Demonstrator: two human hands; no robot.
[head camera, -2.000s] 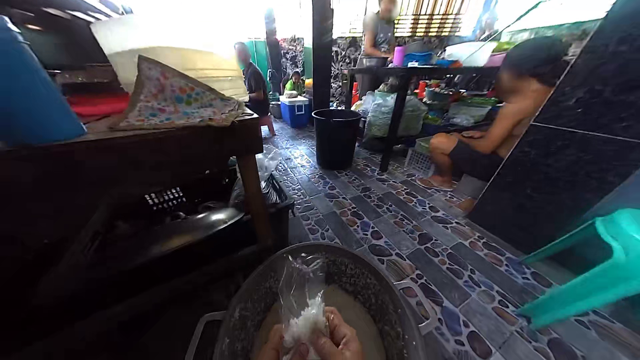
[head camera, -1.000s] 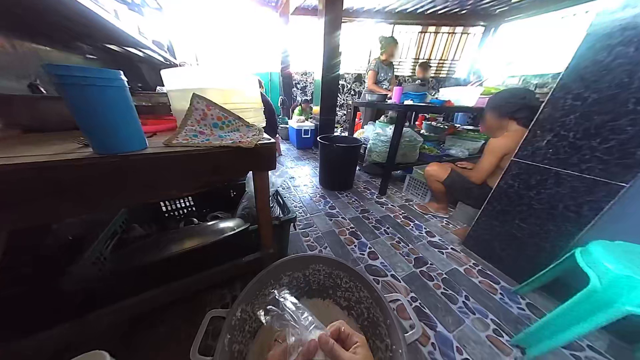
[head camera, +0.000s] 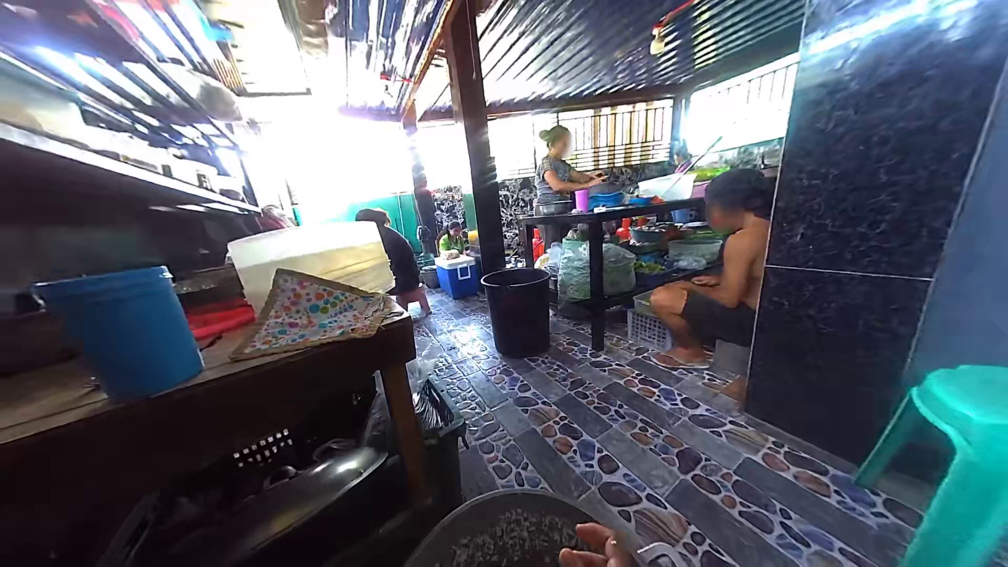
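At the bottom edge, a large grey speckled pot shows only its upper part; its contents are out of view. My right hand is over the pot's right side, near its metal loop handle. Only some bent fingers of it show, and the frame cuts off the rest, so what it holds cannot be told. My left hand is out of the picture. The clear plastic bag is not in view either.
Left, a wooden table bears a blue bucket and a dotted cloth. A black bin stands ahead, a green plastic stool right. Several people are beyond; one sits beside the tiled pillar.
Both hands were together at the clear bag over the pot; now only part of my right hand shows. The view has tilted up. A person in dark clothes beyond the table now bends over in plain view.
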